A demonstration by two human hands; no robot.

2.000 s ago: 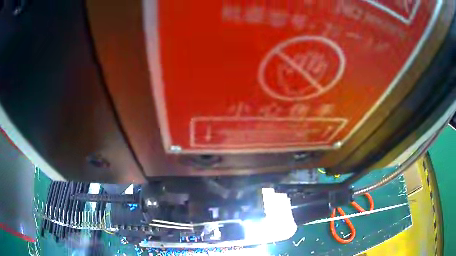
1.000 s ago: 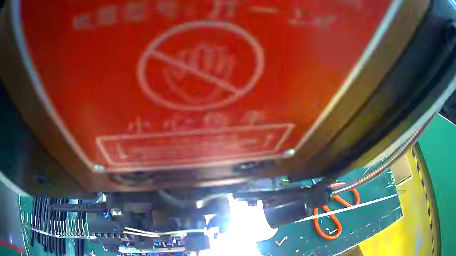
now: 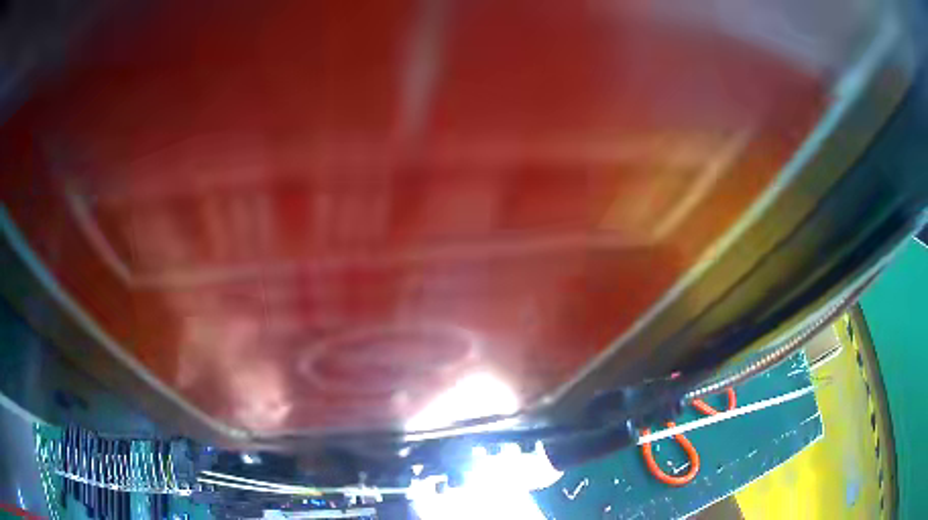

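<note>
No hand shows in the picture. The red warning plate (image 3: 407,203) of the crimping machine fills most of the view, very close and blurred, with pale lines and a faint ring near its lower edge. Below it the dark tooling (image 3: 356,462) is only a thin, unclear band. A white lamp glare (image 3: 483,488) hides the bottom centre. At the lower left a row of black cables (image 3: 102,467) lies side by side, with a pale comb-like strip (image 3: 132,479) across them.
Orange-red loop handles (image 3: 672,469) lie on the green mat (image 3: 768,437) at the lower right. A thin white cord (image 3: 753,409) crosses the mat. A metal gooseneck (image 3: 763,363) curves above. A yellow surface (image 3: 814,482) with a black-striped edge and a brown box (image 3: 822,345) are at right.
The view has moved closer to the red plate, which now looks larger, lower and more blurred. Its crossed-out hand sign is no longer clear, and less of the tooling shows.
</note>
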